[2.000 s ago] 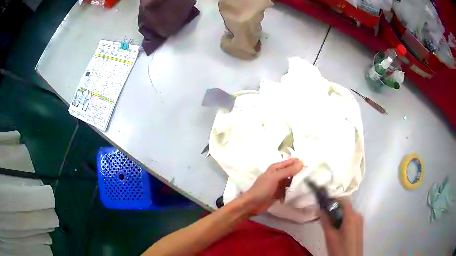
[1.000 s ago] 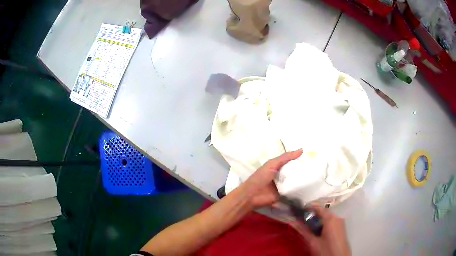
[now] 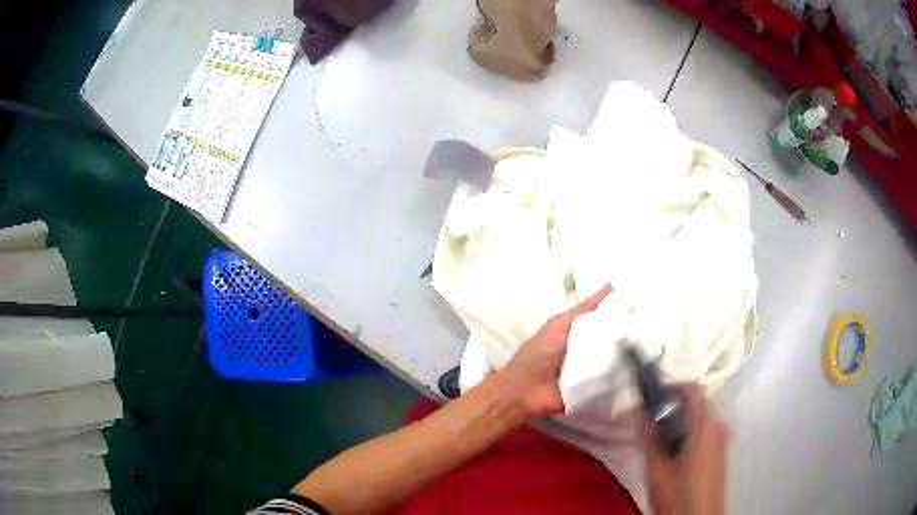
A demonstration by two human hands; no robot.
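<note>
An off-white garment (image 3: 623, 231) lies bunched in a large soft heap on the table, its lower edge close to my body. My left hand (image 3: 548, 362) holds the garment's near edge at the lower left, thumb on top, fingers partly hidden by cloth. My right hand (image 3: 689, 443), blurred, grips a dark pistol-shaped gun (image 3: 659, 402) at the lower right. The gun's nozzle points up over the near part of the cloth. A small grey flap (image 3: 457, 164) sits at the heap's upper left edge.
On the pale table (image 3: 372, 221) are a clipped paper sheet (image 3: 221, 126), brown fabric (image 3: 332, 22), beige fabric (image 3: 513, 38), an awl-like tool (image 3: 784, 201), yellow tape (image 3: 847, 349) and a red-capped bottle (image 3: 816, 123). A blue stool (image 3: 256, 322) stands left below; white garments (image 3: 60, 377) hang far left.
The gun moved left and down near my left hand, then back right and up over the cloth. My left hand still holds the near edge. The view has shifted slightly.
</note>
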